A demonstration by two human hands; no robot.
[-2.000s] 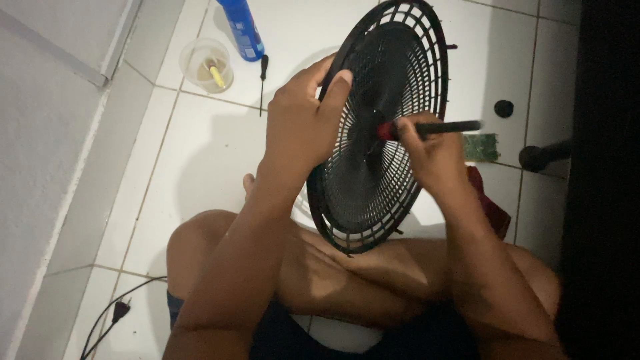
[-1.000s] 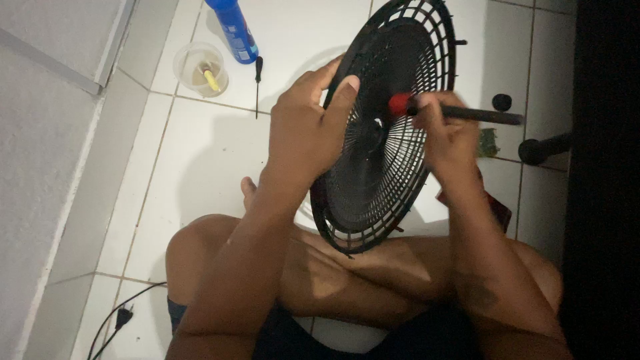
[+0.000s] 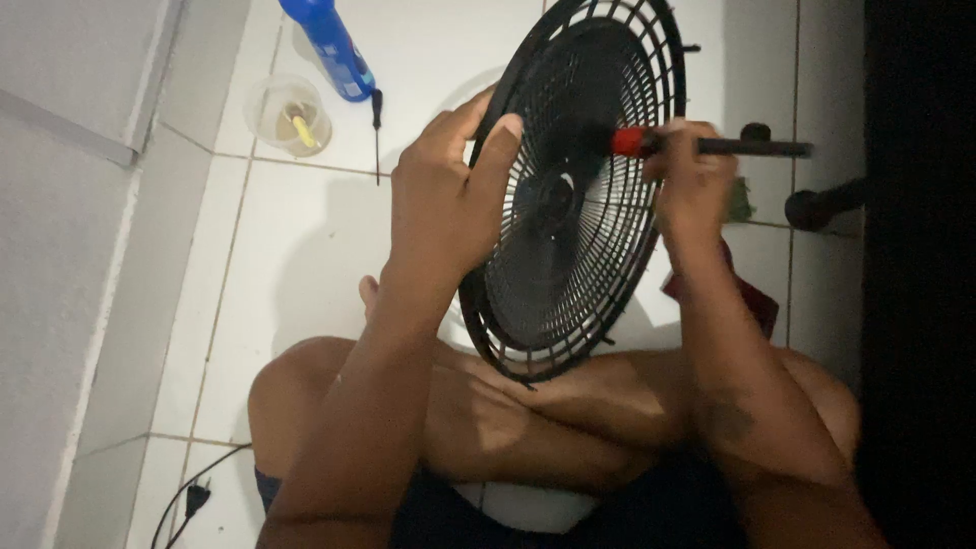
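Observation:
A round black plastic fan grille [image 3: 564, 198] stands tilted above my crossed legs. My left hand [image 3: 457, 183] grips its left rim, thumb on the near face and fingers behind. My right hand [image 3: 690, 168] holds a brush [image 3: 629, 142] with a red ferrule and a dark handle that points right. The brush's dark bristles are at the inner face of the grille, above its hub, and blur into the black plastic. Right-hand fingers are slightly blurred and partly cover the handle.
On the white tiled floor lie a blue bottle [image 3: 335, 57], a screwdriver [image 3: 377, 137], a clear cup [image 3: 290, 114] with something yellow in it, a power plug [image 3: 197, 497], a green pad [image 3: 740, 200], a round black knob [image 3: 756, 132] and a dark red cloth [image 3: 755, 301]. A dark object borders the right.
The brush has moved from near the grille's hub to higher on its inner face. My left hand keeps its hold on the left rim.

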